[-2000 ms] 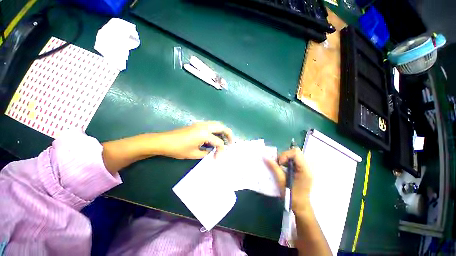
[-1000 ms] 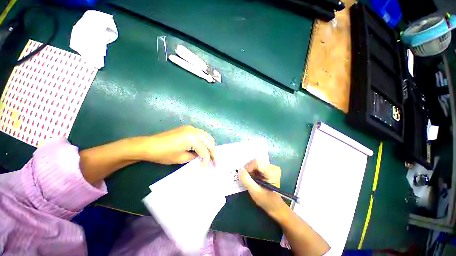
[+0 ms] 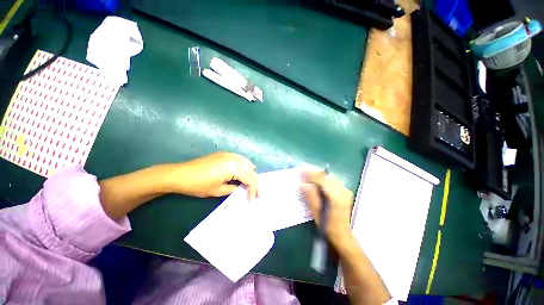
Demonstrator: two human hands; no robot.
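Note:
White paper slips (image 3: 235,235) overlap on the green bench near its front edge; one sheet lies angled over another with faint marks. My left hand (image 3: 223,174) rests with its fingertips on the upper edge of the slips, pressing them. My right hand (image 3: 329,199) is on the right end of the slips and holds a dark pen (image 3: 323,220), blurred by motion. The pen tip is hidden or too blurred to tell. A large white notepad (image 3: 391,217) lies under and beside my right forearm.
White-handled nippers (image 3: 229,79) and a clear strip (image 3: 195,61) lie mid-bench. A red-marked sticker sheet (image 3: 56,110) and crumpled wipe (image 3: 114,44) are left. A work mat (image 3: 268,41), wooden board (image 3: 388,77) and black foam tray (image 3: 444,89) stand beyond.
Since one second ago, my right hand has moved up and right over the slips, and the pen now points differently. The lower sheet, lifted and blurred before, now lies flatter. My left hand has barely moved.

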